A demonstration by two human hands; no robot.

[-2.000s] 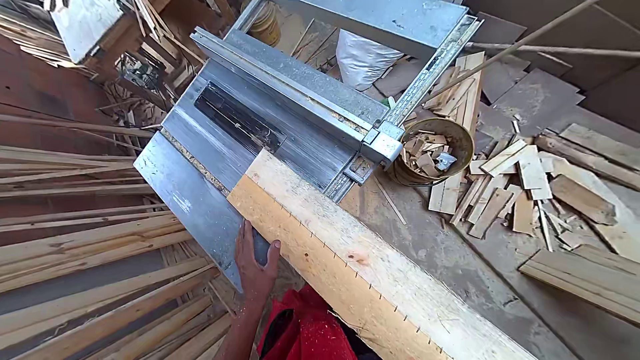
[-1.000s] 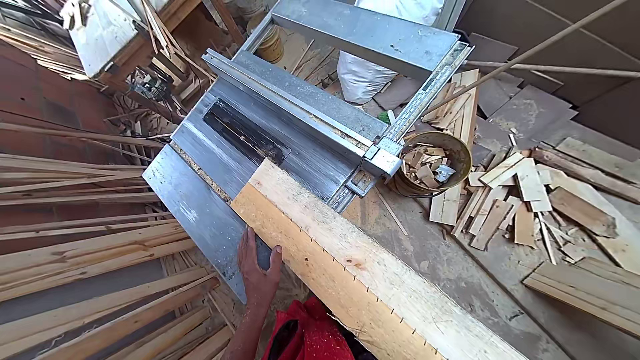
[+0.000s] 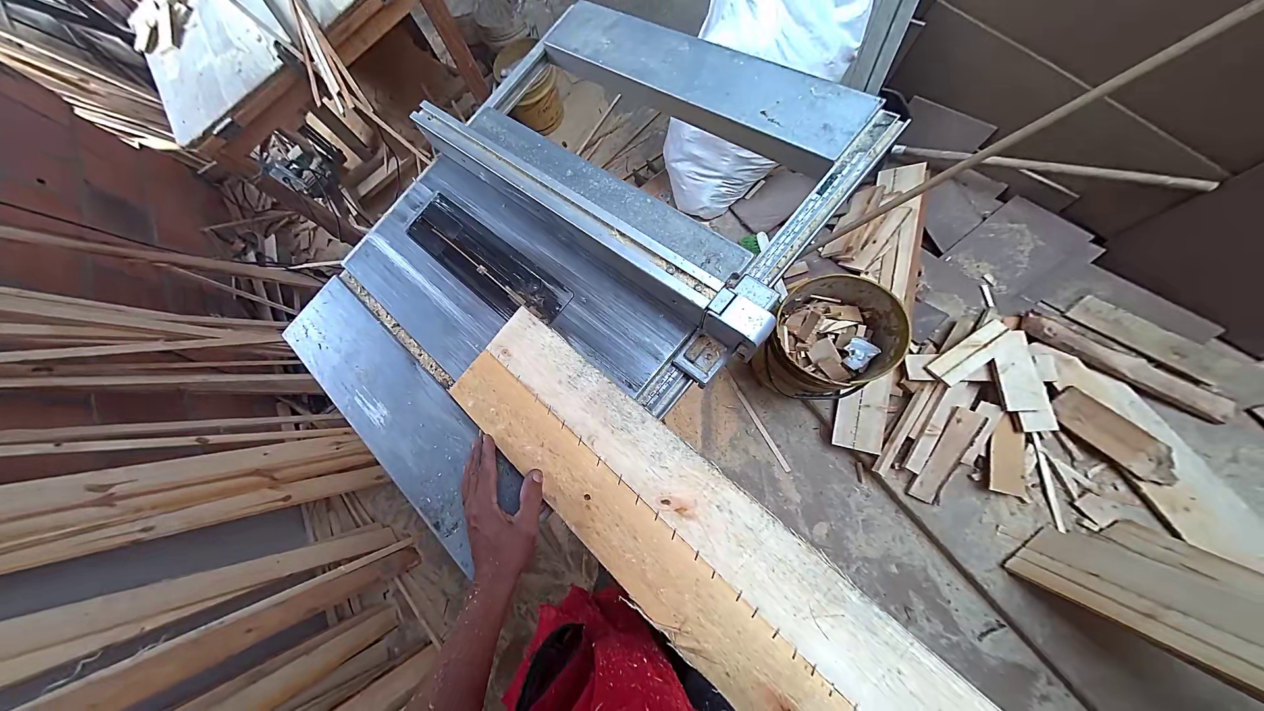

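Note:
A long thick wooden beam [image 3: 671,504], with a row of short dark marks along its edge, rests with its far end on the metal table of a table saw [image 3: 385,385]. My left hand [image 3: 502,504] lies at the beam's left side near that end, fingers spread, the fingertips touching the wood. Just past the beam's end is the saw's dark throat plate [image 3: 484,259]; whether the blade stands up there is hard to tell. The rip fence [image 3: 583,212] crosses the table to the right of the plate. My right hand is out of view.
Long wooden strips [image 3: 178,484] lie at the left. Right of the saw stands a bucket of wood offcuts [image 3: 884,316], with scattered board pieces [image 3: 987,395] beyond it. A white sack [image 3: 716,168] is behind the saw, and a long pole [image 3: 1047,99] slants at upper right.

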